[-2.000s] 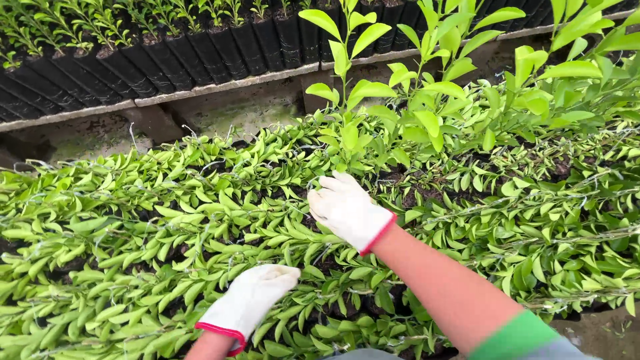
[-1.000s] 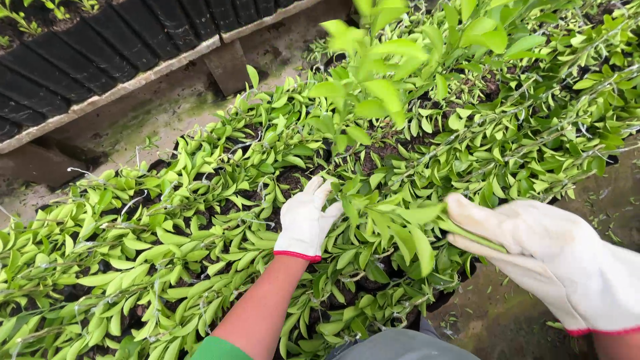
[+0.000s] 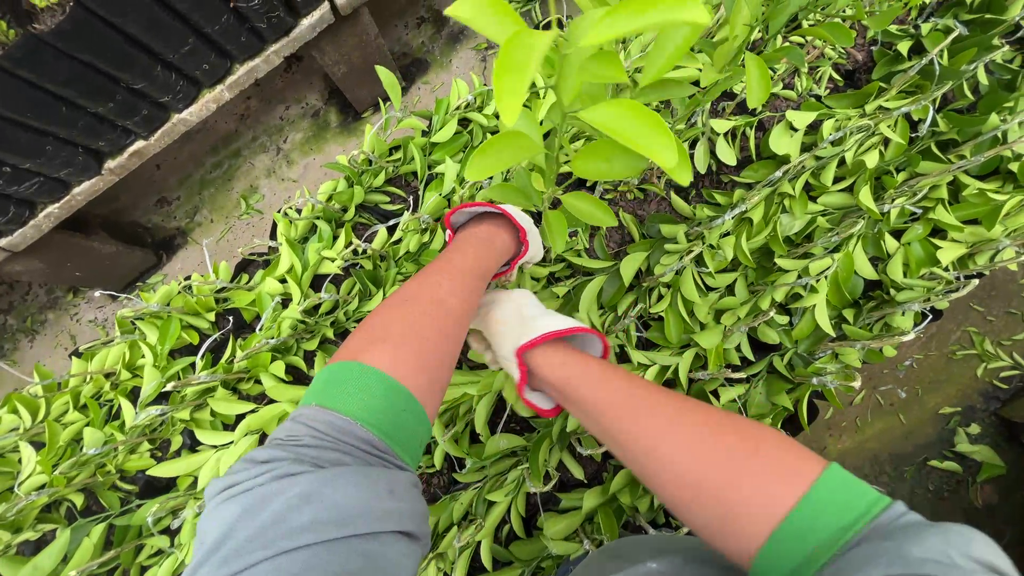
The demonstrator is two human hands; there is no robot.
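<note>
My left hand [image 3: 524, 240], in a white glove with a red cuff, reaches down among the green leaves below an upright leafy plant [image 3: 560, 120]; its fingers are hidden. Just below and to the right of it, my right hand [image 3: 520, 324], gloved alike, is low among the bent-over leafy stems [image 3: 720, 264]. Its fingers are mostly hidden too, so what either hand holds does not show. The two gloves are close together, near the middle of the view.
Black plant bags [image 3: 120, 64] stand in a row behind a concrete ledge [image 3: 184, 120] at the upper left. A stained floor strip [image 3: 280, 160] runs between ledge and plants. More floor [image 3: 944, 384] with fallen leaves shows at right.
My right hand has moved from the right side, where it held a leafy stem, down to the plants beside my left hand. The left hand has also reached deeper into the leaves.
</note>
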